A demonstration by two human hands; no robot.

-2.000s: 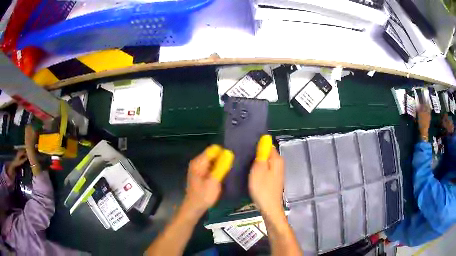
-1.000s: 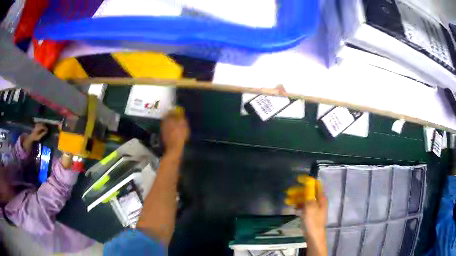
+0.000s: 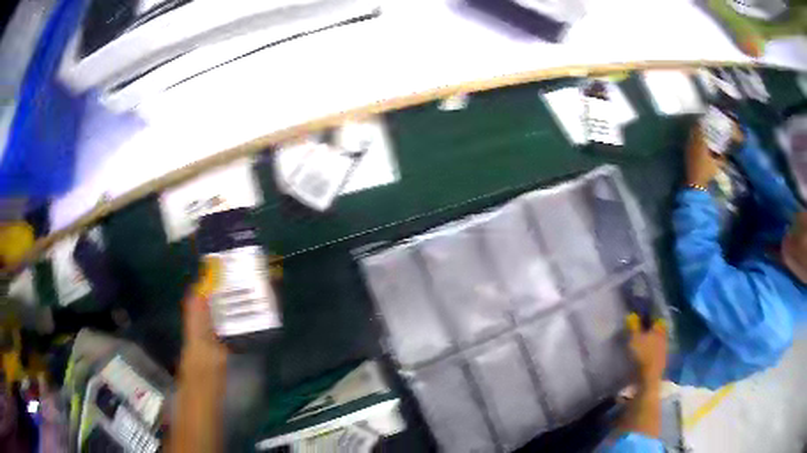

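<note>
My left hand [image 3: 202, 341], with yellow finger cots, holds a phone with a printed white label [image 3: 243, 287] and a dark top end, above the green belt at left. My right hand [image 3: 649, 347], also with yellow finger cots, is at the right end of the grey blister tray [image 3: 509, 314]. Its fingertips touch or almost touch the lower end of a dark slab [image 3: 636, 294] in the lower right pocket; blur hides whether they grip it. Another dark slab [image 3: 612, 232] lies in the upper right pocket. The other pockets look pale grey.
White box parts [image 3: 372, 159] with labelled pieces lie along the belt under the wooden shelf edge [image 3: 416, 104]. A green and white pile [image 3: 354, 411] is near my waist. Stacked box parts [image 3: 124, 389] are at lower left. A blue-sleeved co-worker [image 3: 734, 283] works at right.
The view has swung right. The plain dark slab is out of my hands; my left hand now holds a labelled phone. My right hand has moved to the tray's right end.
</note>
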